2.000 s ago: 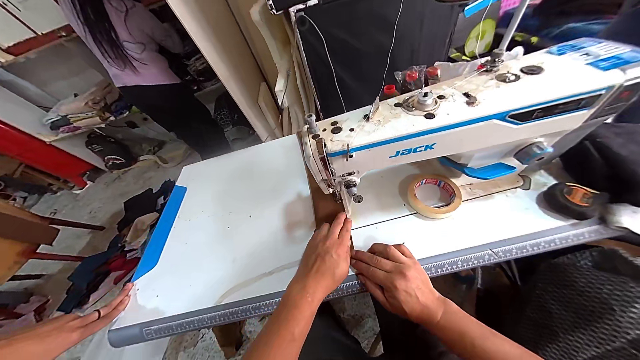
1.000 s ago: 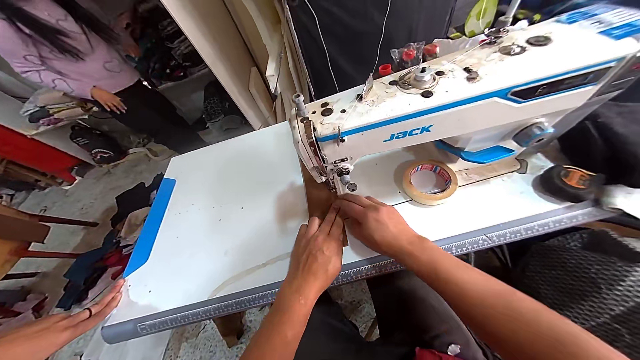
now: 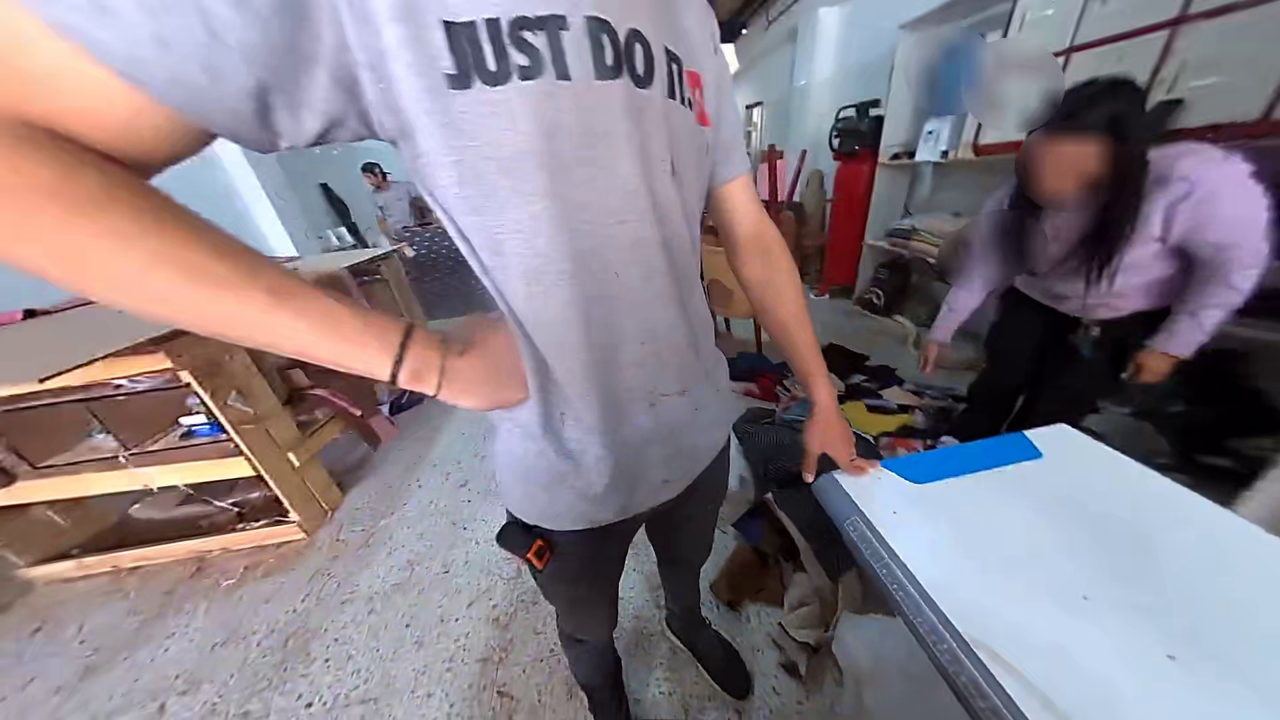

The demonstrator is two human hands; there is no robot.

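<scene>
Neither my left hand nor my right hand shows in the head view, so what they hold or touch is hidden. The white sewing table (image 3: 1090,560) fills the lower right, with a ruler-marked grey front edge (image 3: 905,590) and a blue strip (image 3: 965,458) at its far corner. The sewing machine is out of the frame. A person in a grey T-shirt (image 3: 600,280) stands beside the table, one hand (image 3: 835,440) resting on its corner and the other hand at the waist.
A person in a pink top (image 3: 1130,240) bends forward behind the table. Cloth scraps (image 3: 880,400) lie in a heap on the floor, more cloth (image 3: 800,590) by the table's corner. At left stands a wooden workbench (image 3: 240,430) with shelves. A further person (image 3: 395,200) is in the background.
The view has swung far left, away from the sewing machine. Both my hands, earlier on brown material near the needle, have left the view. The person in pink now bends forward.
</scene>
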